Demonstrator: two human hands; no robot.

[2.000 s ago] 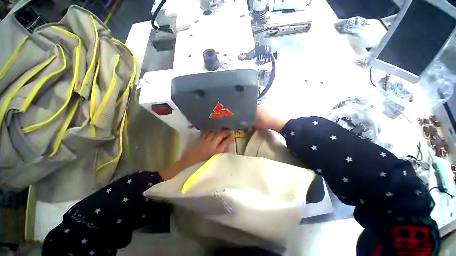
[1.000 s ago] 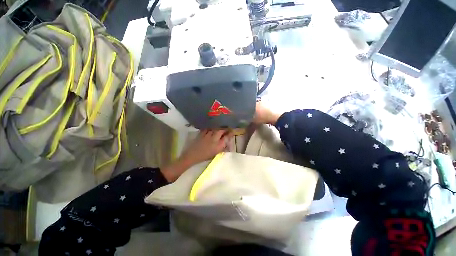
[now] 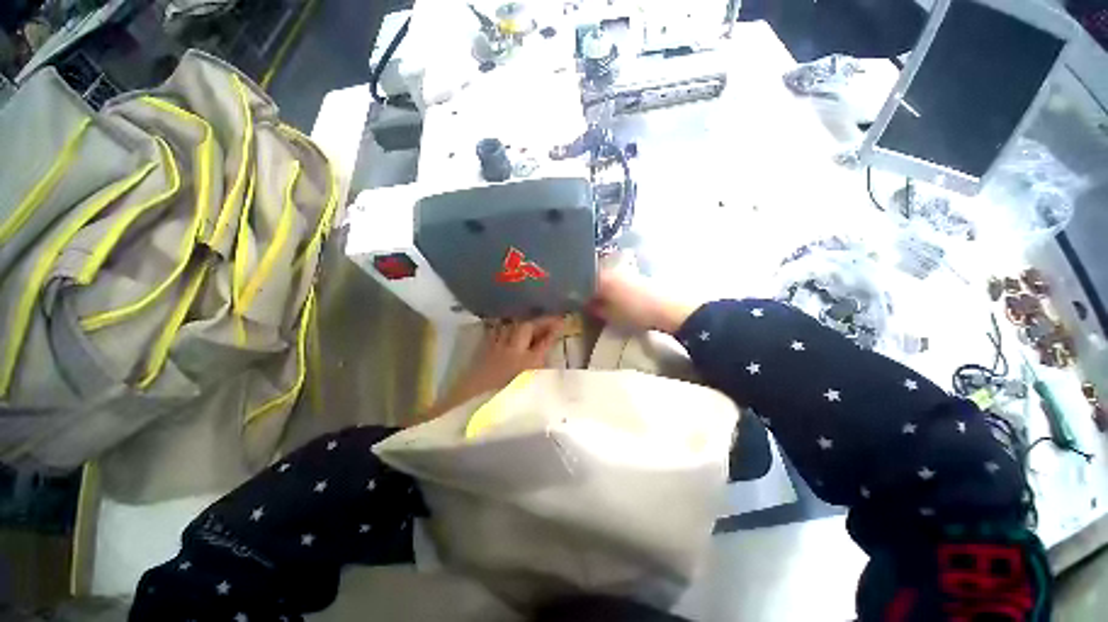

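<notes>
A beige bag body [image 3: 571, 468] with a yellow piping edge lies in front of the white sewing machine head [image 3: 504, 249], its far rim under the dark grey cover with the red logo. My left hand [image 3: 516, 346] rests on the bag's rim left of the clamp [image 3: 571, 326], fingertips close under the head. My right hand [image 3: 634, 304] is at the right side of the head, against the bag's rim; its fingertips are partly hidden by the cover. The needle and the exact stitching spot are hidden.
A pile of beige bag bodies with yellow piping [image 3: 158, 243] is at the left. Metal fittings in clear plastic [image 3: 838, 292] lie right of the machine. A control screen [image 3: 966, 91] stands upper right. Brownish parts [image 3: 1033, 316] and a green-handled tool [image 3: 1055, 411] lie at the far right.
The view has shifted slightly. The near part of the bag stands fuller and shows less of its yellow edge. My right hand shows more beside the head; my left hand stays at the rim.
</notes>
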